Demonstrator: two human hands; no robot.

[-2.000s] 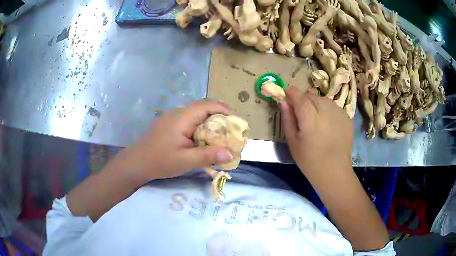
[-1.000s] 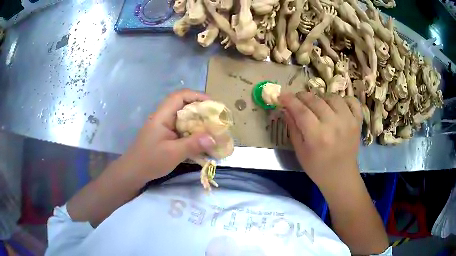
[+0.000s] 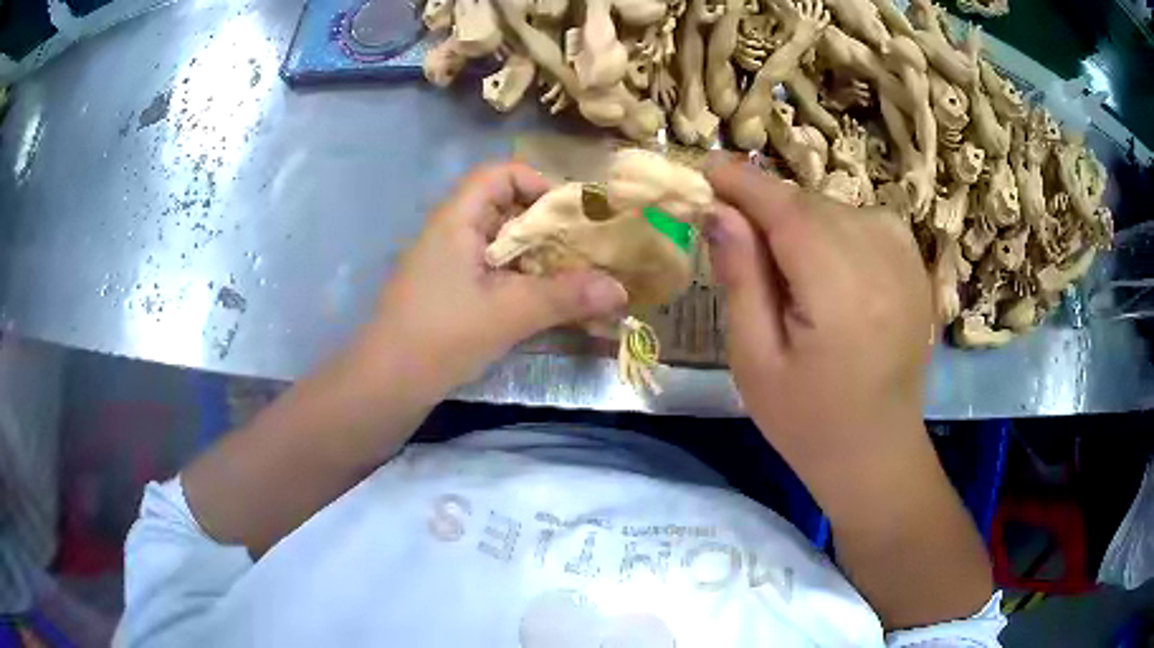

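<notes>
My left hand [image 3: 487, 272] holds a tan torso [image 3: 576, 247] above the bench's front part. A dark socket opening shows on its upper side. An arm on the torso hangs down, with a yellow band [image 3: 642, 342] at its hand. My right hand [image 3: 823, 298] holds a loose tan arm [image 3: 658, 181] between thumb and fingers, its shoulder end close beside the socket; whether they touch I cannot tell. The green dish [image 3: 668, 228] is partly hidden behind the torso and arm, over the brown cardboard [image 3: 690, 323].
A large heap of tan arms [image 3: 886, 89] lies at the back and right of the metal bench [image 3: 279, 203]. A flat blue-edged box [image 3: 361, 44] with a dark ring shape lies left of the heap. Blue and red things show below the bench.
My right hand has lifted the arm away from the green dish to the torso. My left hand has raised the torso up and to the right and turned it.
</notes>
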